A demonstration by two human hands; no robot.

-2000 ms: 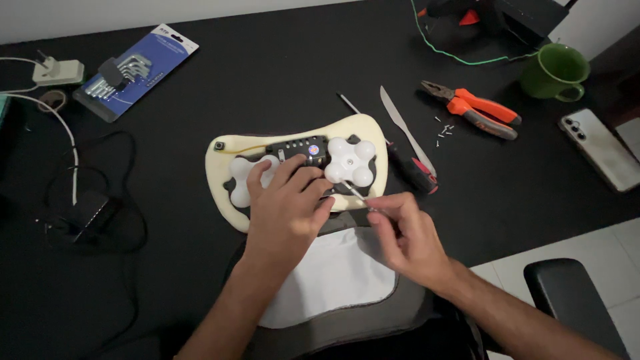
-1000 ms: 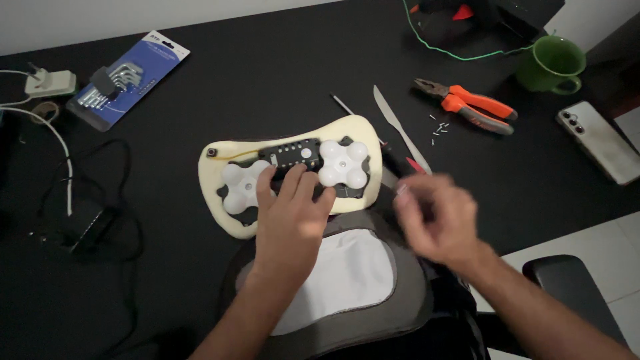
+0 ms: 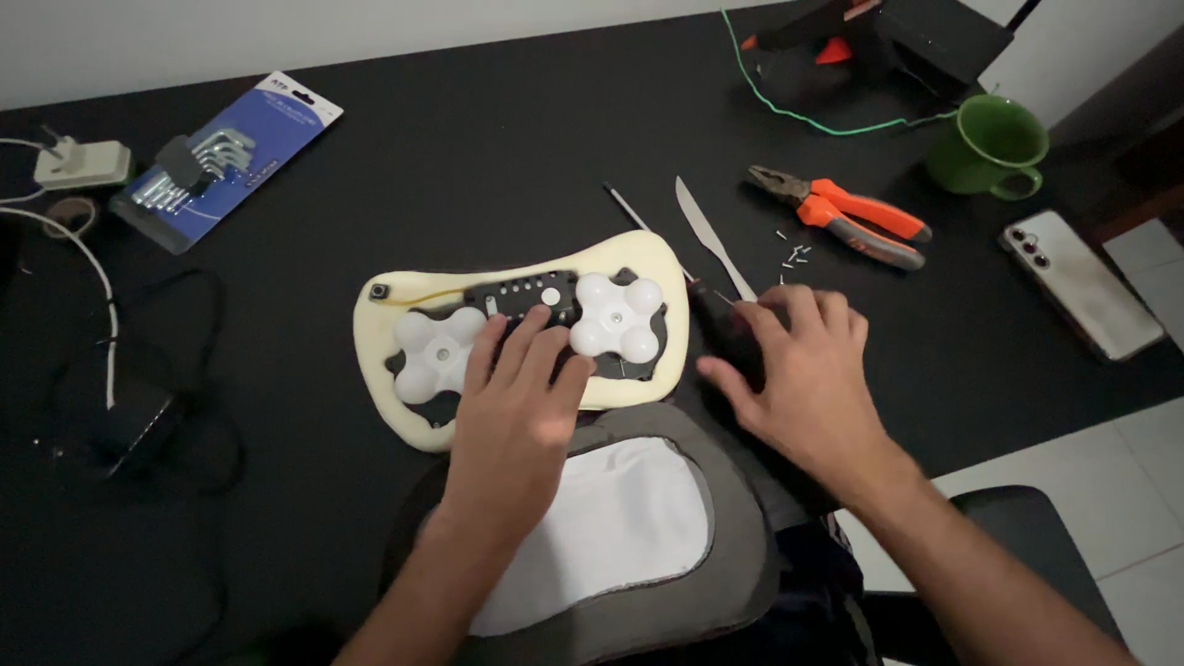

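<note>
My left hand (image 3: 518, 398) rests on the middle of an opened massage cushion with a cream foam rim (image 3: 671, 305), its fingers spread over the black centre housing (image 3: 518, 294). White four-lobed massage heads lie on both sides, the left one (image 3: 439, 353) partly behind my fingers and the right one (image 3: 617, 317) in full view. To the right of the foam, my right hand (image 3: 805, 370) is lowered with thumb and fingers apart, over the dark handle of a screwdriver (image 3: 710, 303). Whether it touches the handle I cannot tell. A metal knife (image 3: 708, 231) has its lower end by my right fingertips.
Orange-handled pliers (image 3: 846, 217) and several small screws (image 3: 794, 254) lie beyond my right hand. A green mug (image 3: 990, 148) and a phone (image 3: 1082, 282) are at the right. Hex keys on a blue card (image 3: 231, 157) lie at the left. The grey cover (image 3: 740, 555) hangs toward me.
My right hand was at the right massage head with a thin tool two seconds ago; it has moved away to the right, over the screwdriver handle. My left hand stays on the cushion.
</note>
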